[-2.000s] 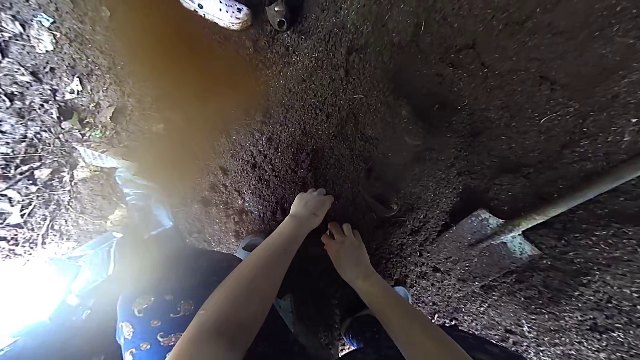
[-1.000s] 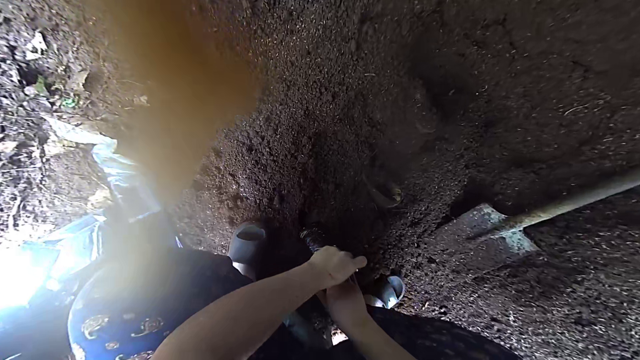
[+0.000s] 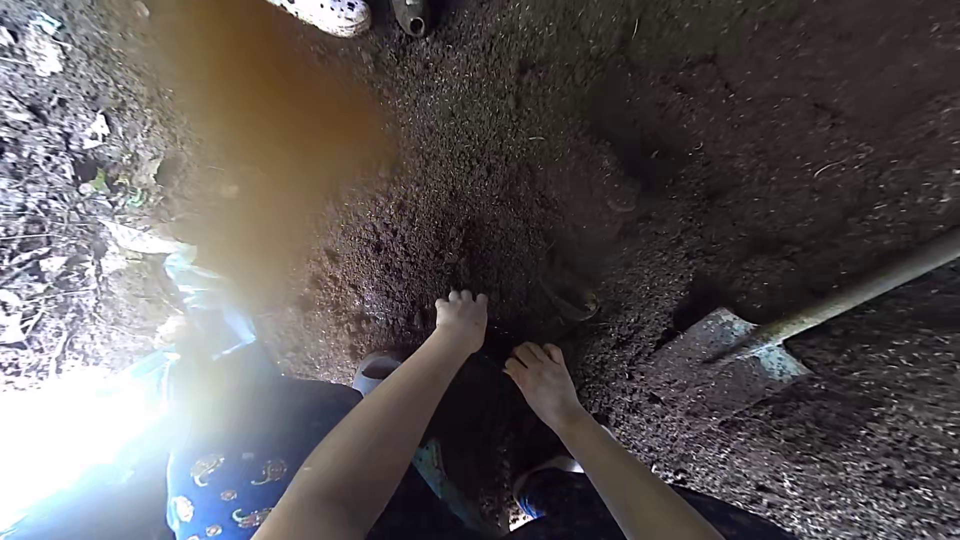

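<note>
My left hand [image 3: 462, 321] reaches to the lower edge of a mound of dark, crumbly soil [image 3: 405, 240], its fingers curled down into or against the soil. Lower and to the right, my right hand [image 3: 541, 375] is bent with fingers curled over a dark area between my legs. Whether either hand holds anything is hidden by shadow and by the fingers. Just right of the mound, a curved dull object [image 3: 577, 304] lies partly buried in soil; its kind is unclear.
A shovel [image 3: 757, 349] lies at the right, its blade in the soil. Another person's white spotted clog [image 3: 334, 13] and a hollow-ended object [image 3: 412, 19] are at the top. Clear plastic sheeting [image 3: 206, 289] lies left, near leaf litter. An orange-brown blur covers the upper left.
One second ago my hands were together, lower down, by a dark object between my legs. Now they are apart, the left one up at the soil.
</note>
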